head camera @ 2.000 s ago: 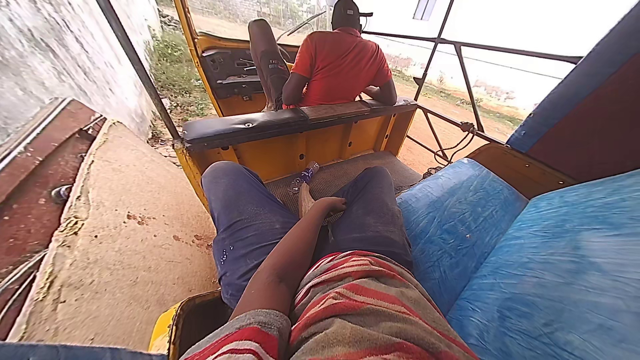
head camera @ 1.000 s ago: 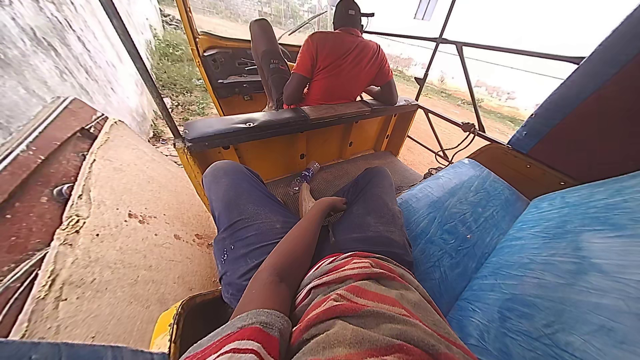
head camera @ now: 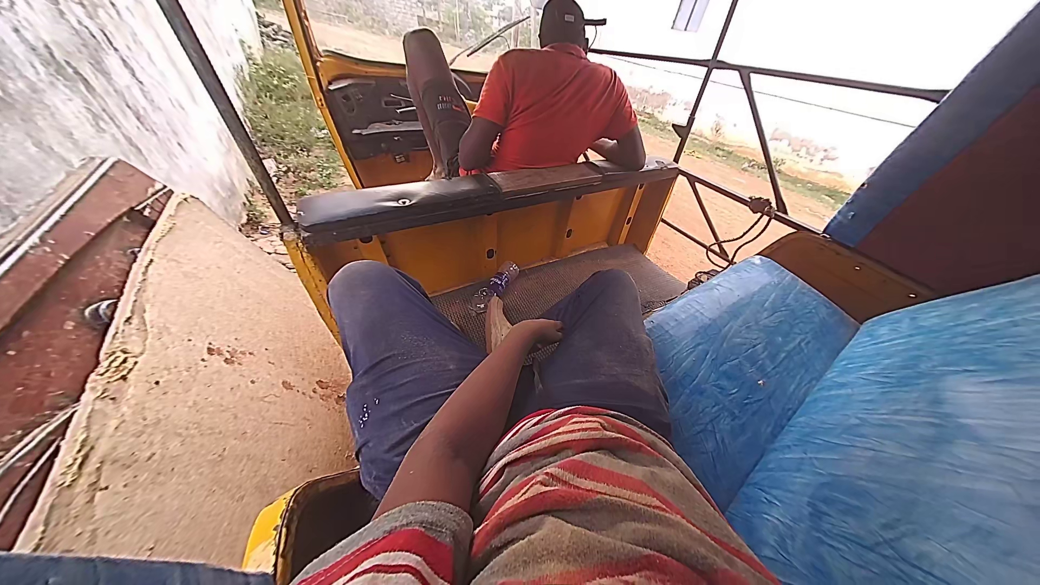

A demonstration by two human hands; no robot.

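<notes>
My left hand [head camera: 536, 331] rests between my thighs, near the right knee of my dark blue trousers [head camera: 605, 325]. Its fingers are mostly hidden, so I cannot tell whether they grip anything. Beside the wrist is a pale, narrow thing [head camera: 497, 325] that I cannot identify. Past it, a clear plastic bottle with a purple label [head camera: 497, 284] lies on the ribbed floor mat [head camera: 597, 268]. My right hand is out of view.
A person in a red shirt [head camera: 561, 106] sits ahead, beyond the padded black bar [head camera: 398, 203] of a yellow partition. Blue plastic-covered seating [head camera: 731, 333] is at my right. A stained tan board [head camera: 219, 390] lies at the left, near a wall [head camera: 122, 81]. Metal bars frame the open right side.
</notes>
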